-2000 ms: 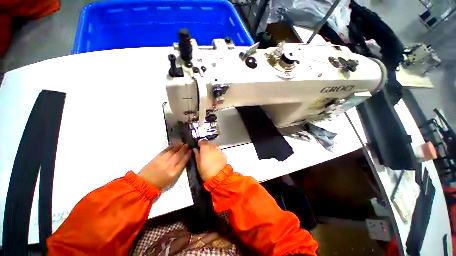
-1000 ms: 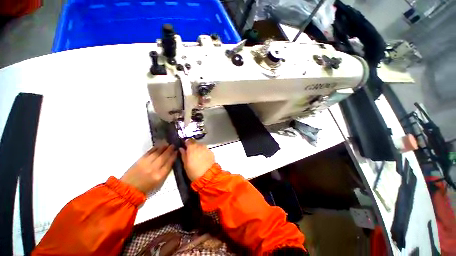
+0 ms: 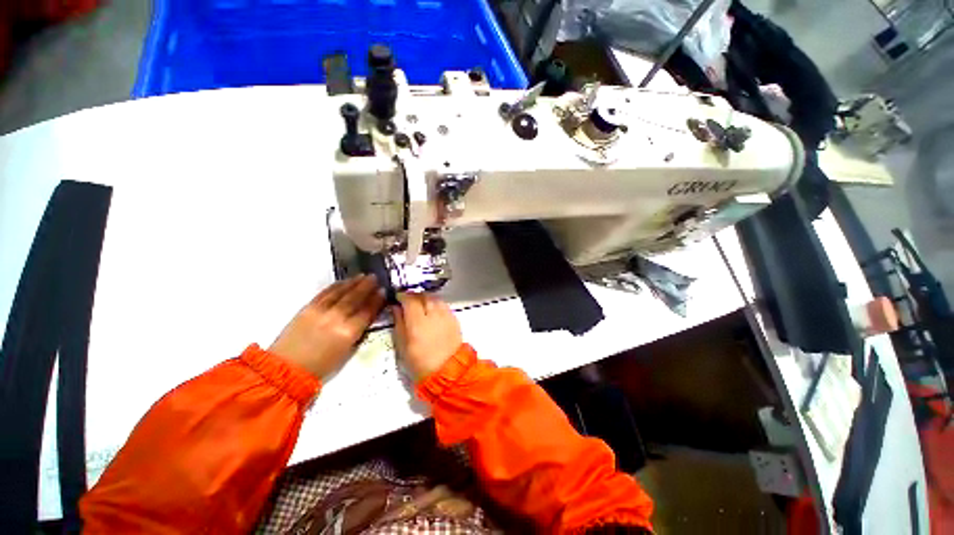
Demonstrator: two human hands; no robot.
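The black fabric strip (image 3: 376, 266) lies under the presser foot (image 3: 415, 274) of the cream-white sewing machine (image 3: 513, 172). Its near end shows between my fingertips. My left hand (image 3: 333, 322) lies left of the needle area, fingers together and pressed on the strip. My right hand (image 3: 426, 332) is close beside it, just in front of the foot, with fingertips on the strip's edge. The fingers hide part of the strip, and the needle tip cannot be made out.
Waiting black strips (image 3: 54, 282) lie at the left of the white table (image 3: 199, 209). Another black strip (image 3: 544, 277) lies under the arm, beside small grey items (image 3: 661, 282). A blue bin (image 3: 335, 37) stands behind. Black pieces (image 3: 800, 277) lie on the right side table (image 3: 902, 439).
The strip that hung down between my hands towards my lap no longer shows there; bare table shows instead. A dark piece now shows behind the machine head. Both hands remain at the foot.
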